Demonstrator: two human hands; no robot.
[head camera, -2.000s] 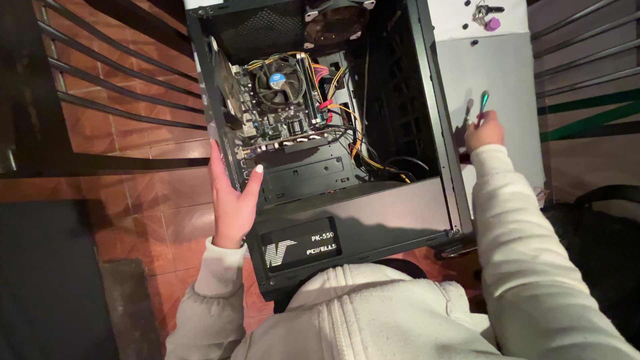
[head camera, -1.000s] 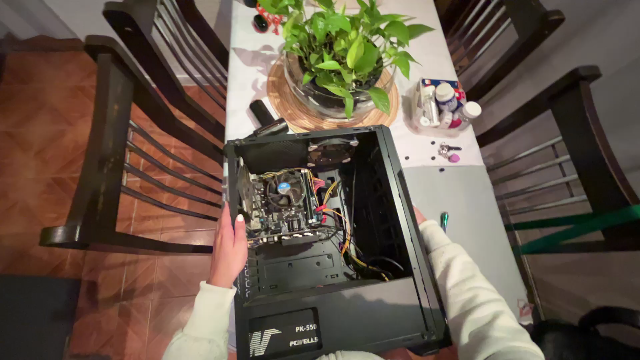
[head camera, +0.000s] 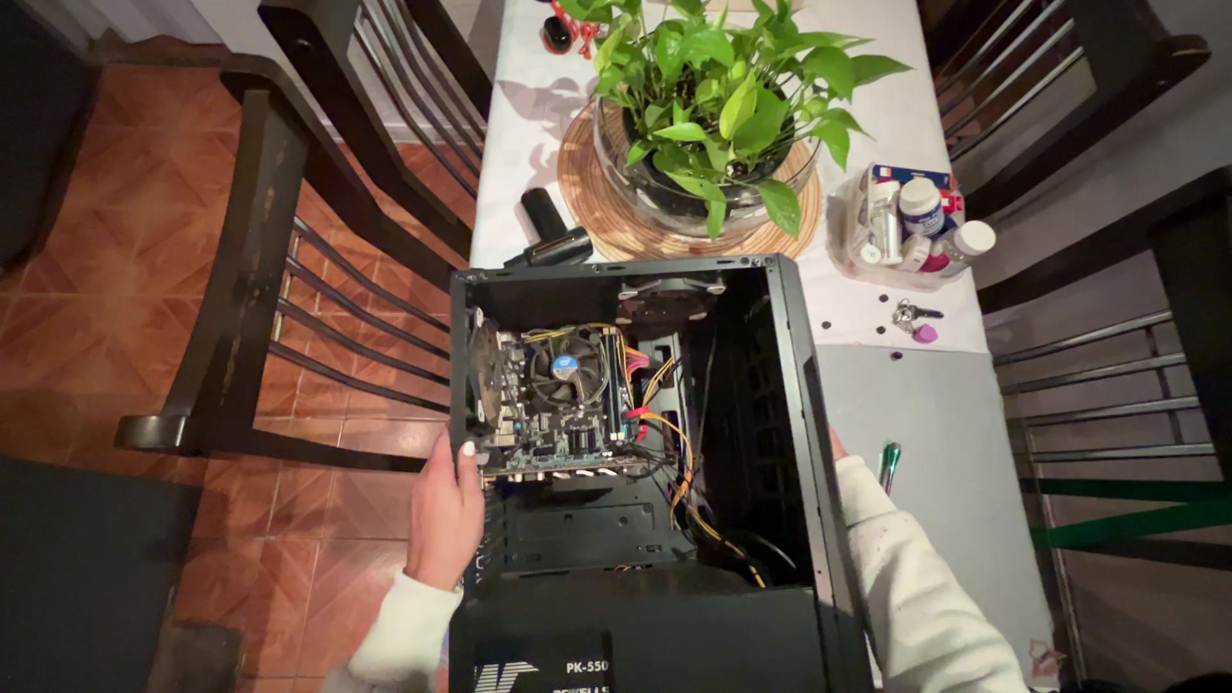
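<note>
A black computer case (head camera: 635, 616) lies on its side with its inside exposed. My left hand (head camera: 448, 515) grips its left edge, thumb on the rim. My right hand (head camera: 837, 445) is against the outside of the right wall, mostly hidden behind the case and sleeve. Inside are a motherboard (head camera: 577, 433), a CPU cooler fan (head camera: 568, 371) with a blue centre, yellow and red power cables (head camera: 685, 438), and a case fan (head camera: 669, 303) at the far wall. To the right of the case, a green-handled screwdriver (head camera: 890, 462) lies on the grey panel (head camera: 943, 539), near my right sleeve.
Beyond the case, a potted plant (head camera: 731, 106) stands in a glass bowl on a round woven mat (head camera: 587, 183). Black objects (head camera: 558, 241) lie beside it. At right are a clear container (head camera: 847, 241) of bottles, keys (head camera: 910, 316) and small black pieces (head camera: 883, 330). Dark chairs (head camera: 260, 241) flank the table.
My right hand has let go of the green-handled screwdriver, which now lies on the grey panel, and has moved to the case's right side. The view has shifted to take in the plant.
</note>
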